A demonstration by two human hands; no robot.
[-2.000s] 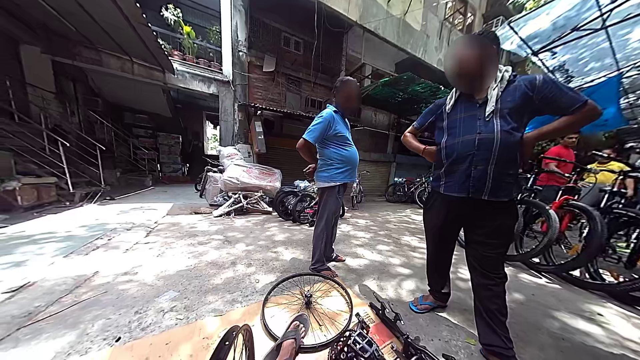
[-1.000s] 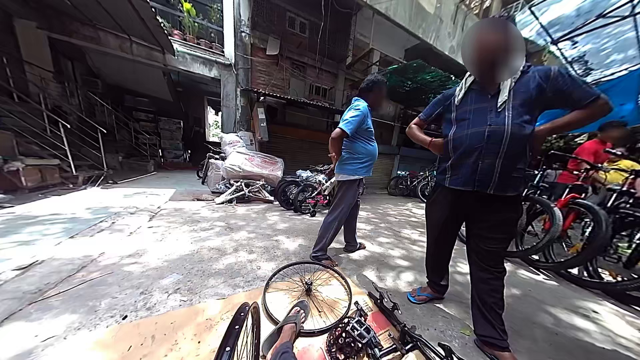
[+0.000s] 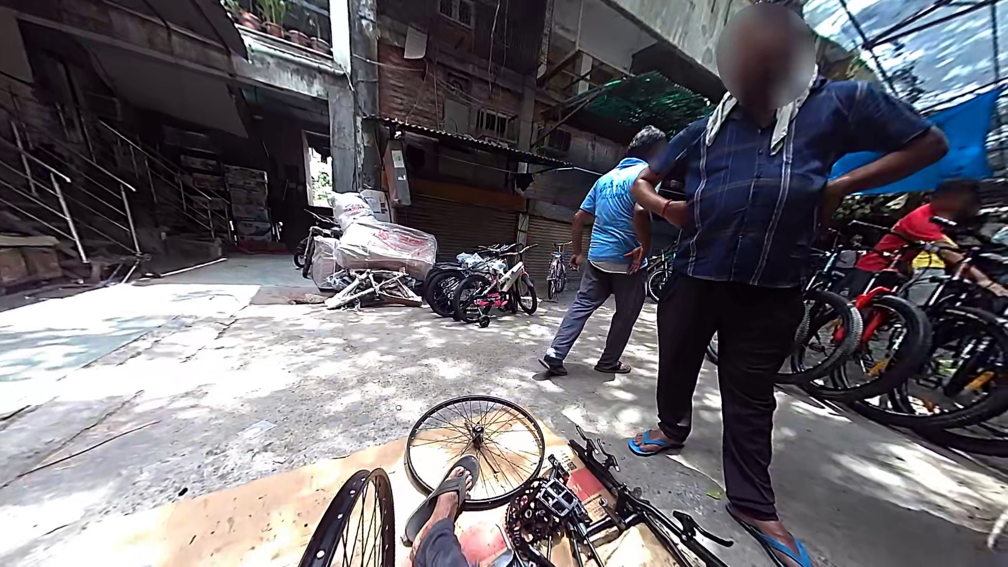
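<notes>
Neither of my hands shows in the head view, so what they hold is hidden. My sandaled foot [image 3: 450, 492] rests at the lower middle, overlapping the near side of a bicycle wheel [image 3: 421, 477] that lies flat. A second wheel rim [image 3: 387, 512] with spokes stands tilted at the bottom edge, left of my leg. To the right of my leg lie a bicycle crankset with a pedal [image 3: 557, 498] and a black bicycle frame [image 3: 630, 504] with brake levers, partly cut off by the bottom edge.
Flattened cardboard [image 3: 236, 504] lies under the parts. A person in a dark blue shirt [image 3: 752, 205] stands close at the right, hands at the waist. Another in light blue [image 3: 613, 213] is farther back. Several bicycles [image 3: 898, 354] line the right side; wrapped bundles [image 3: 386, 248] lie beyond.
The person in light blue has turned away, with the back now towards me, and has stepped to the right, closer in view to the person in dark blue.
</notes>
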